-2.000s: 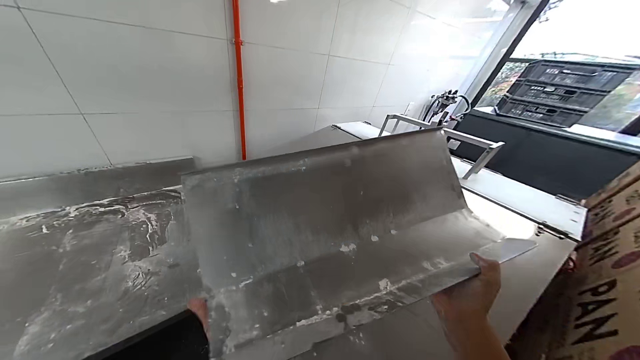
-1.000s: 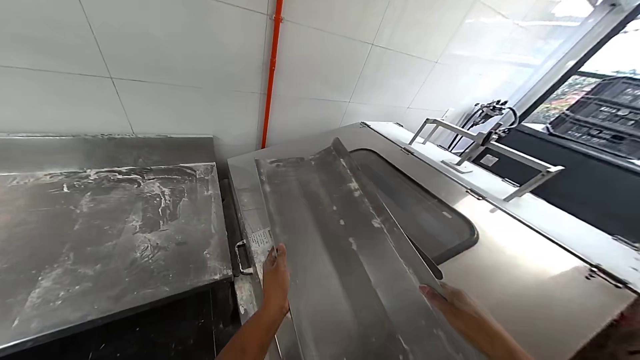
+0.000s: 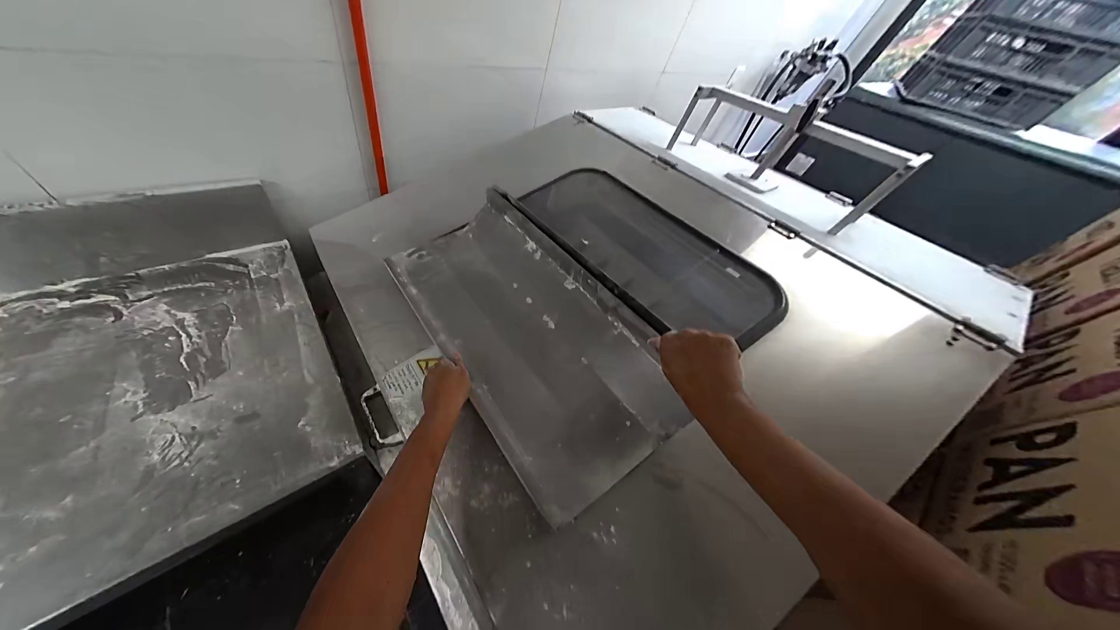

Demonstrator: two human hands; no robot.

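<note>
A bent stainless steel sheet with white, flour-like residue lies tilted over the sloping metal lid of a machine. My left hand grips its near left edge, beside a label with a yellow warning sign. On the opposite long edge, my right hand is closed around the rim, near the lower corner of the dark window in the lid. The sheet covers part of that window's surround. The fingertips of both hands are partly hidden.
At left stands a steel worktable smeared with white residue. A metal bracket frame rises from the machine's hinged top strip. Printed cardboard boxes are stacked at right. An orange pipe runs down the tiled wall; black crates sit by the window.
The sheet was held up across the view two seconds ago; it has since been turned and lowered over the machine's lid. Both hands have stayed on its edges.
</note>
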